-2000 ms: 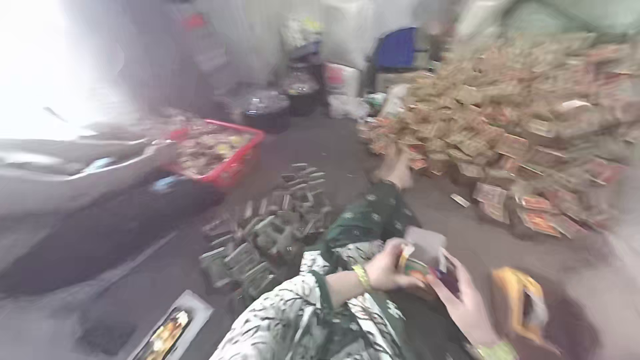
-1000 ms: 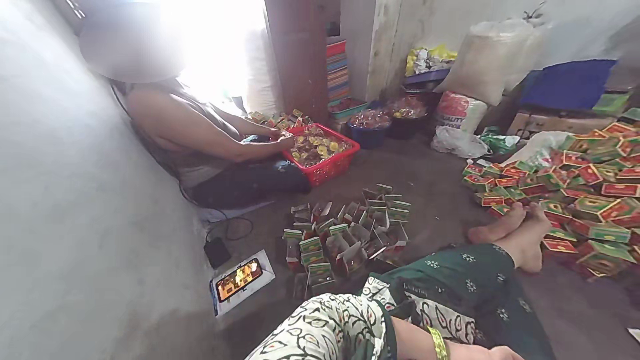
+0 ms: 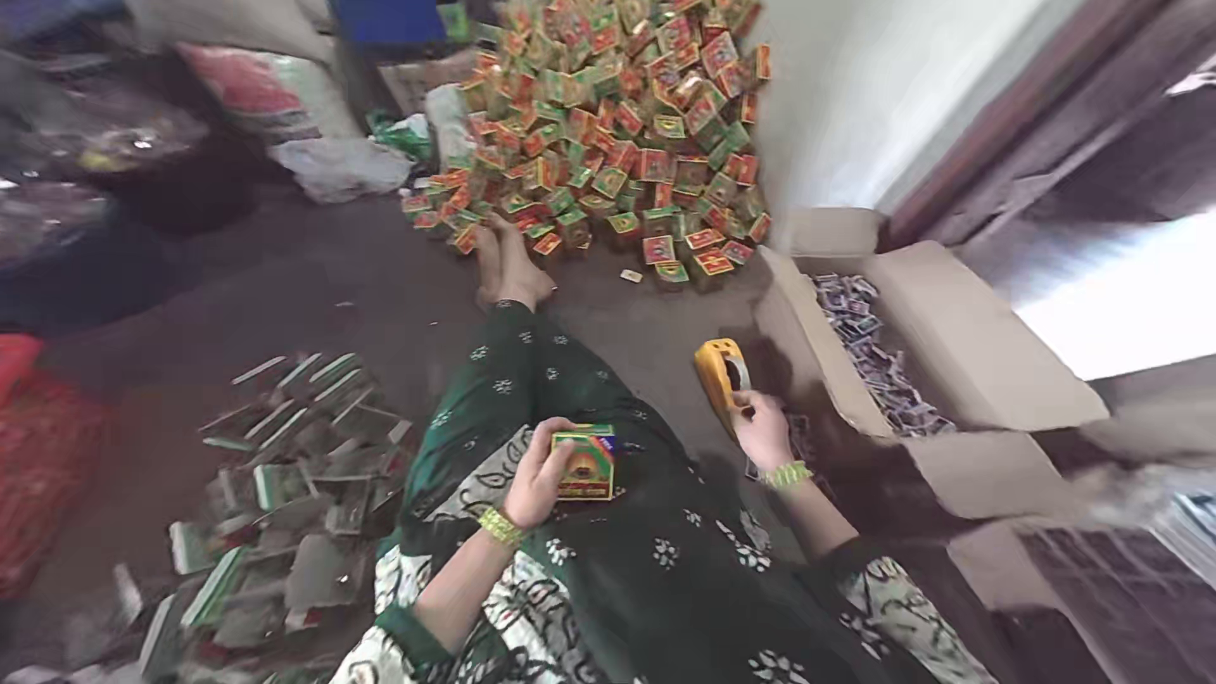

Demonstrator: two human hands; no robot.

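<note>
My left hand (image 3: pixel 541 480) holds a small green, red and yellow printed cardboard box (image 3: pixel 587 465) on my lap, fingers over its left side. Off to the right, my right hand (image 3: pixel 760 427) reaches to a yellow tape dispenser (image 3: pixel 714 372) on the floor, its fingers touching the near side by the roll. Whether they grip it cannot be told. Many small printed boxes (image 3: pixel 655 166) lie heaped beyond my feet. Unfolded or open box sleeves (image 3: pixel 285 494) are scattered on the floor to my left.
An open carton (image 3: pixel 978 332) filled with small packets stands at the right, with another partitioned carton (image 3: pixel 1092 579) nearer. At the left edge is a red basket (image 3: pixel 19 366). Plastic bags (image 3: pixel 342 169) and a sack (image 3: pixel 256 90) sit at the back left, by a wall (image 3: pixel 845 104) further right.
The view has swung right from the seated person and the phone. Two seconds ago both my hands were together over my lap; now the right one is out at the yellow dispenser.
</note>
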